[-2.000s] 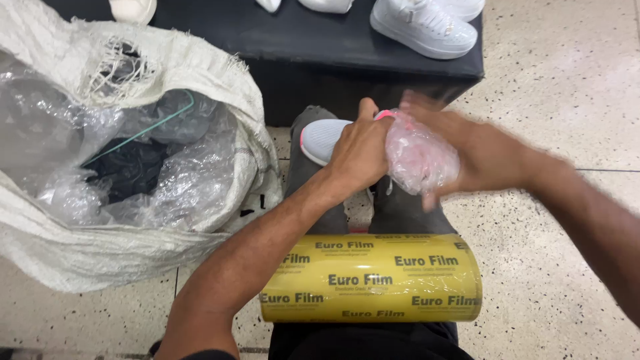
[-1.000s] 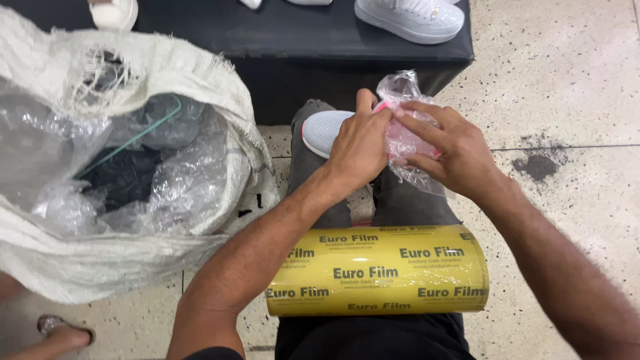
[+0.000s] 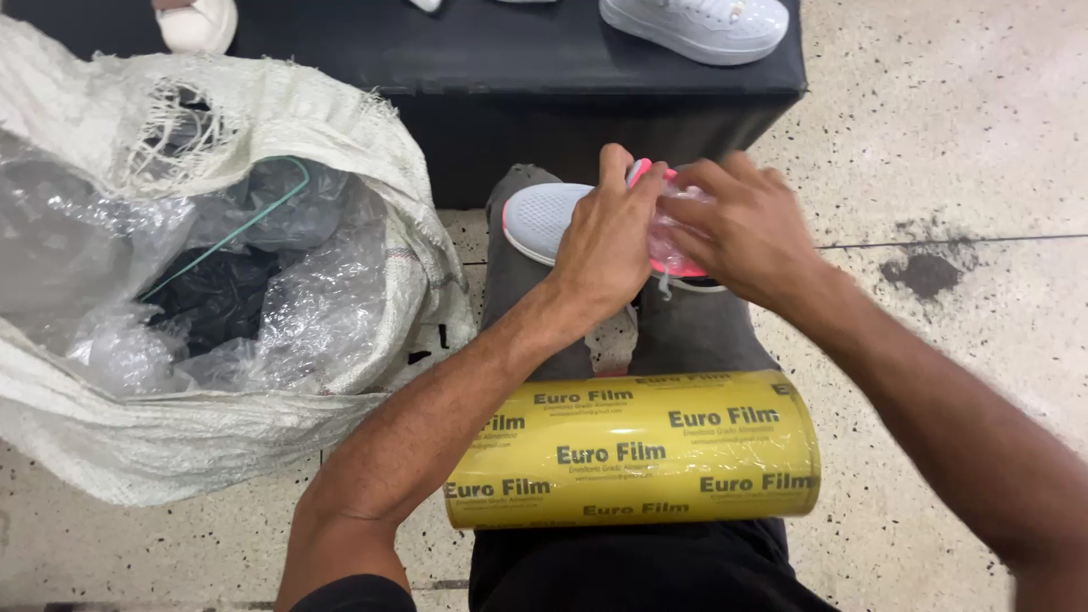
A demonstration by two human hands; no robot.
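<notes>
A light grey sneaker with pink trim lies across the person's knees, toe to the left. My left hand grips it around the middle, covering much of its upper. Crumpled clear plastic film is at the shoe's opening, and my right hand has its fingers on that film, slightly blurred. Whether a second shoe lies beneath is not clear. Nearer the body, a yellow roll of Euro Film plastic wrap rests across the thighs.
On the left stands a white woven sack holding clear and dark plastic and a green strap. Ahead is a black padded bench with a white sneaker on it and a cream shoe near its left part. The floor is speckled.
The film bunched under my right hand now sits lower against the shoe's opening; one second ago it stuck up above the fingers. My left hand has kept its hold on the sneaker.
</notes>
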